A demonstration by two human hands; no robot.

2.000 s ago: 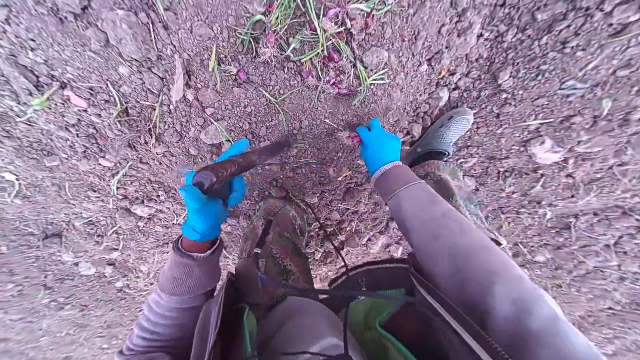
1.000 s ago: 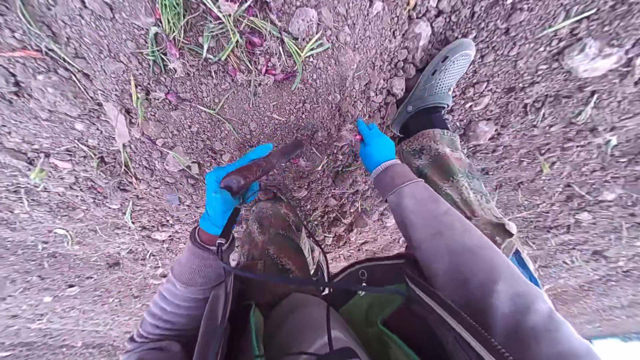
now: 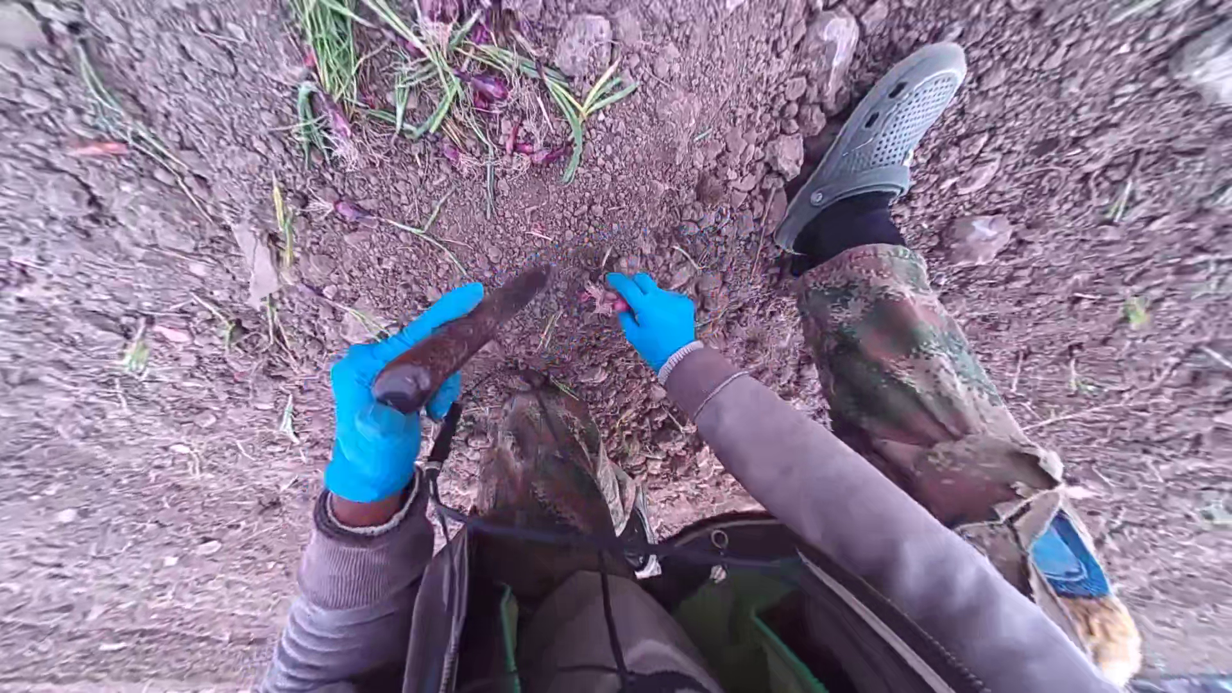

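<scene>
My left hand (image 3: 385,404), in a blue glove, is closed around a tool's dark brown handle (image 3: 448,351); the handle slants up to the right and its far end is close to the soil. My right hand (image 3: 656,318), gloved in blue too, grips a small red onion (image 3: 608,300) with pale roots, low over the soil to the right of the handle's tip. Above both hands lies a loose pile of red onions with green leaves (image 3: 486,89). A single small red onion (image 3: 352,211) rests on the ground between that pile and my left hand.
Cloddy soil (image 3: 192,481) surrounds me, with stones such as one (image 3: 584,43) by the onion pile and another (image 3: 979,237) at the right. My grey clog (image 3: 881,130) stands at the upper right. A dark cord (image 3: 539,529) hangs across my lap.
The view has shifted, so the onion pile sits further left and my outstretched foot shows more fully. Both hands keep their holds.
</scene>
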